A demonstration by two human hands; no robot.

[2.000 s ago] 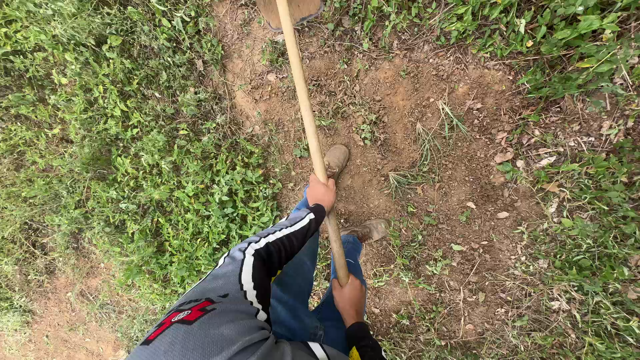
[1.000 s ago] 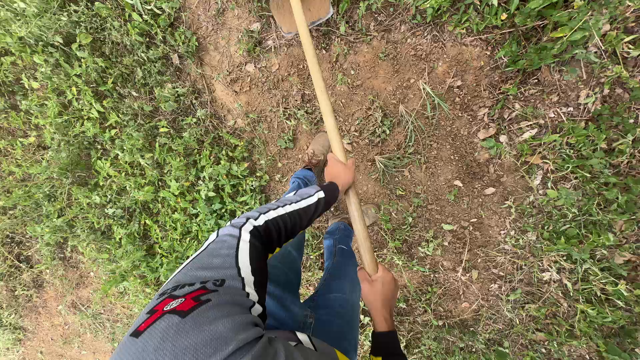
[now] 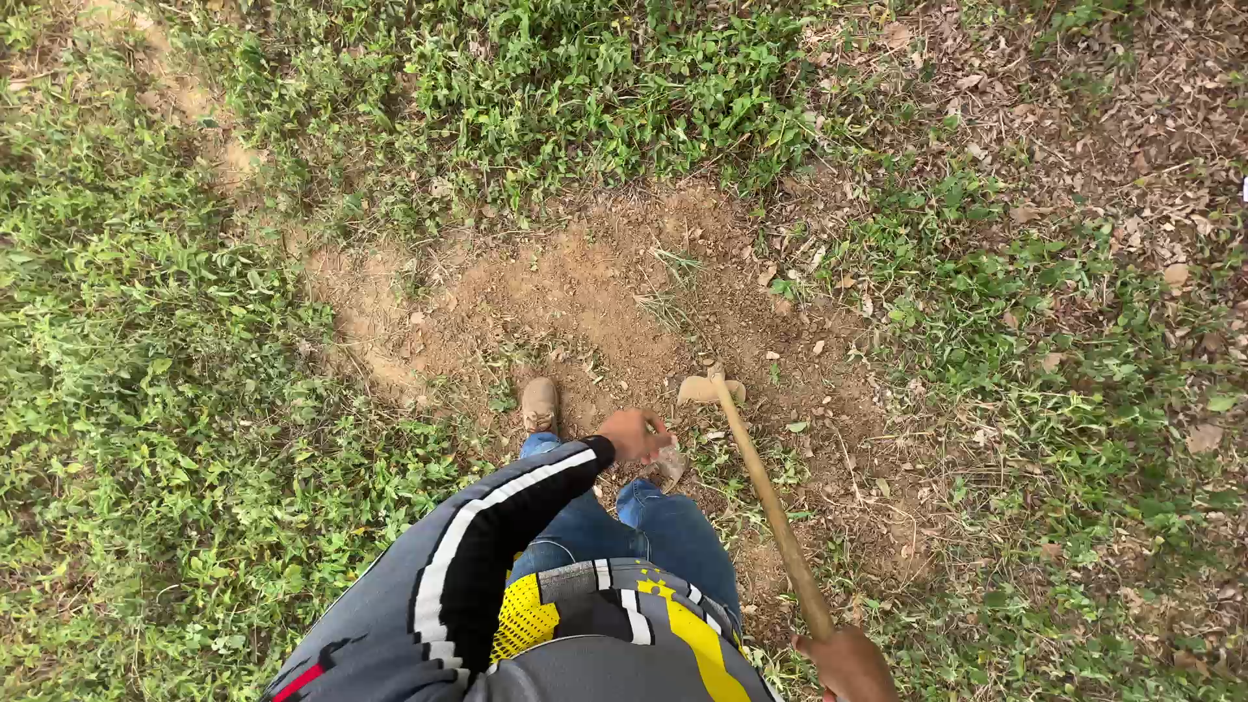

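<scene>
My right hand (image 3: 848, 663) grips the end of a long wooden handle (image 3: 775, 507) at the lower right. The handle slants up and left to a hoe blade (image 3: 712, 389), which rests on the soil beside my right foot. My left hand (image 3: 634, 435) is off the handle, held above my shoes with its fingers loosely curled and nothing seen in it. The left hand partly covers the shoe on the right; the other brown shoe (image 3: 540, 404) stands on the dirt.
A patch of bare reddish soil (image 3: 585, 283) lies ahead of my feet, with a few cut grass blades (image 3: 673, 302) on it. Low green weeds (image 3: 244, 439) grow at the left and top. Dry leaves (image 3: 1121, 175) cover the ground at the upper right.
My left hand has let go of the handle. The hoe blade has come from the top of the view to near my feet, and my right hand has moved down and right. The view has shifted.
</scene>
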